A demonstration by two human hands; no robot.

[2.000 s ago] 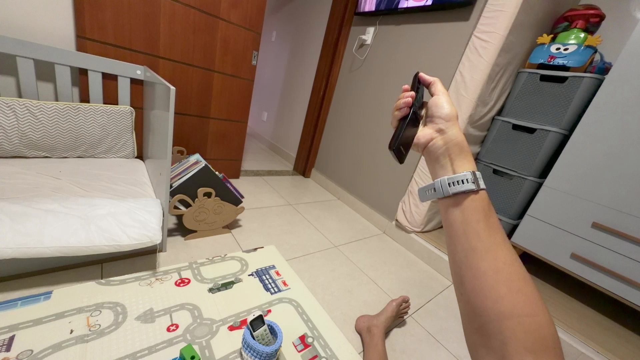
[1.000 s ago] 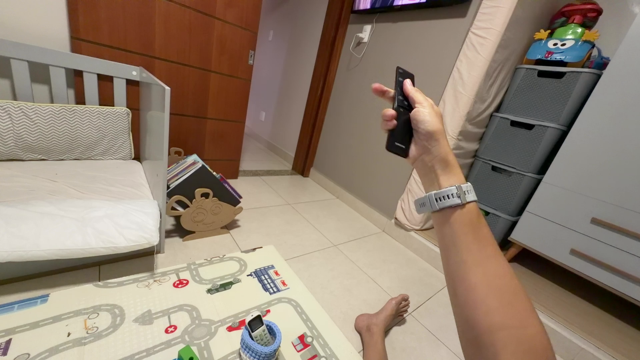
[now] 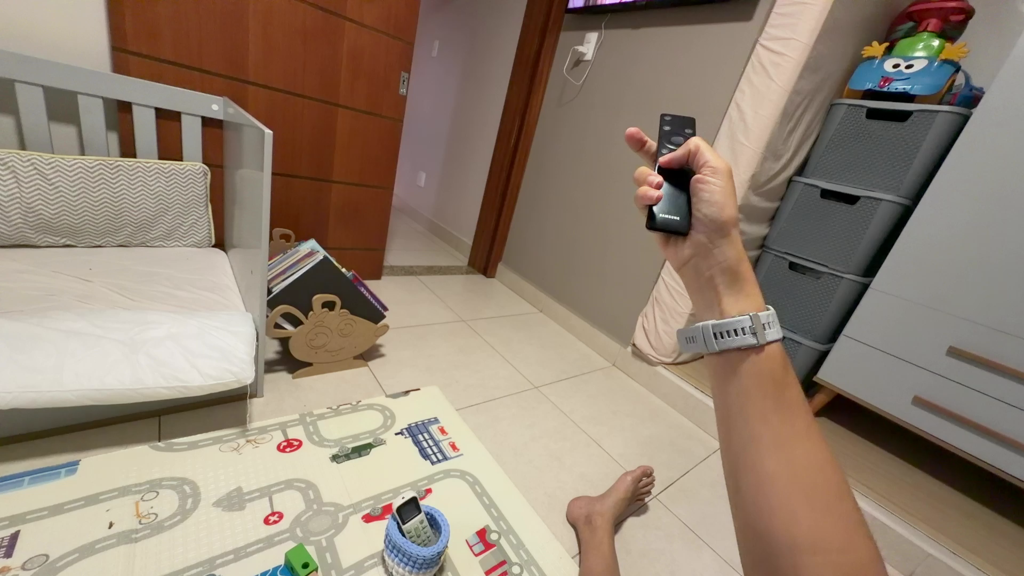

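Observation:
My right hand is raised at the right of the view, closed around a black Samsung remote control. The thumb lies on the button side and the index finger sticks out to the left. The remote stands nearly upright, its top pointing up towards the wall. A grey watch strap circles the wrist. Part of a wall-mounted television shows at the top edge. My left hand is out of view. Low in the view, a pale handset with a keypad stands in a blue and white woven basket on the play mat.
A road-print play mat covers the floor at lower left, with a green toy block. A bare foot rests on the tiles. Left are a grey crib and a book holder; right, stacked grey bins and a dresser.
The remote has turned from a slanted, edge-on pose to nearly upright with its button face showing. The index finger, curled at first, now sticks out.

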